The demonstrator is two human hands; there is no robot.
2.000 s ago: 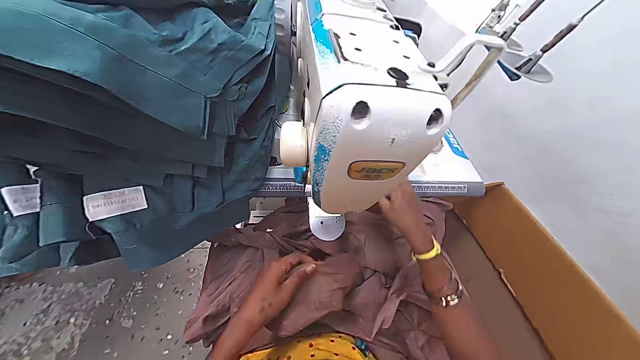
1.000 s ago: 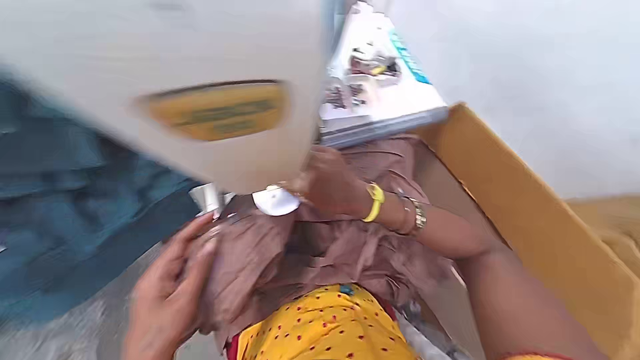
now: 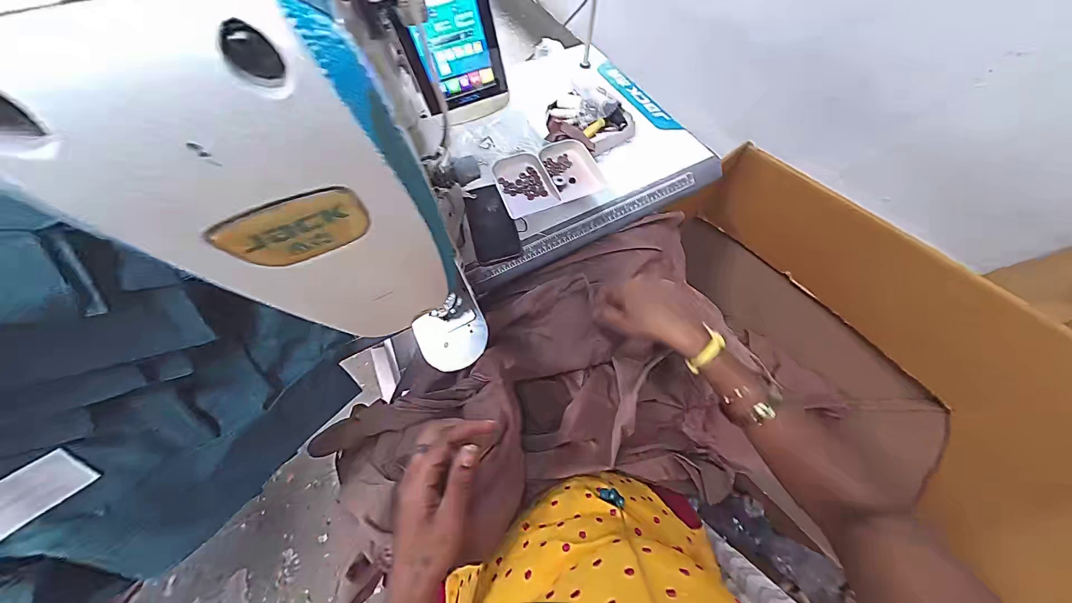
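Brown cloth (image 3: 578, 402) lies bunched across the lap and up against the edge of the sewing machine's table. My left hand (image 3: 440, 490) rests on its left part, below the machine's round white plate (image 3: 450, 339); whether the fingers pinch the cloth is not clear. Over the upper right part of the cloth is my right hand (image 3: 649, 314), fingers curled and blurred, with a yellow band at the wrist; its grip cannot be told. The white and blue head of the Jack sewing machine (image 3: 335, 167) fills the upper left.
Dark teal garments (image 3: 126, 394) hang at the left. On the machine table (image 3: 653, 159) are a two-part tray of small brown buttons (image 3: 523, 186), a dish of small items (image 3: 590, 121), a dark flat object (image 3: 492, 224) and a lit screen (image 3: 456, 50). A cardboard box (image 3: 854, 285) stands at the right.
The view has shifted considerably. My right hand, close by the machine's head one second ago, is now farther right over the brown cloth. My left hand lies lower on the cloth, below the round plate.
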